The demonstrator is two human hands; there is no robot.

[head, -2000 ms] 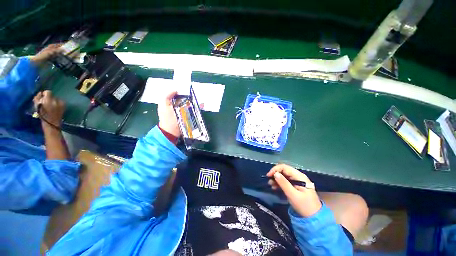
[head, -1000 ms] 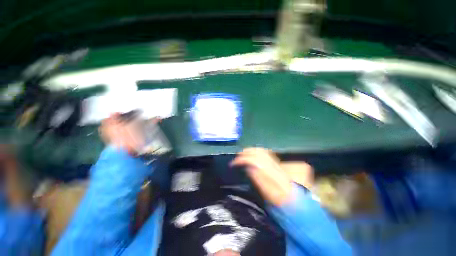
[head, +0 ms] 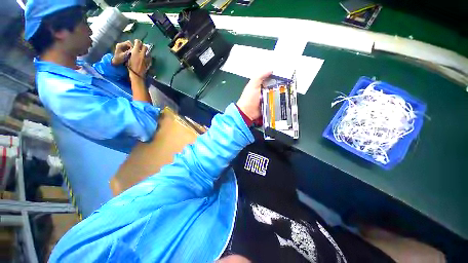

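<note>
My left hand point(head: 252, 98) holds an open phone body point(head: 280, 109) by its left side, over the bench's front edge. The body's inside faces me. It has a silver rim, a grey middle and an orange strip along its length. A thin upright edge stands at its right side. To its right on the bench is a blue plastic tray point(head: 328, 134) with a tangled heap of thin white strips point(head: 377, 120). My right hand is not in view.
White paper sheets point(head: 249, 60) lie behind the phone body. A black boxy device point(head: 205, 54) with cables stands left of them. A person in a blue smock point(head: 97, 102) works at the left. Phone parts point(head: 361, 12) lie on the belt beyond the white strip point(head: 328, 33).
The view has swung left, bringing the neighbouring person into view. My right hand, seen before with a thin dark tool, is now out of the picture. My left hand still holds the phone body.
</note>
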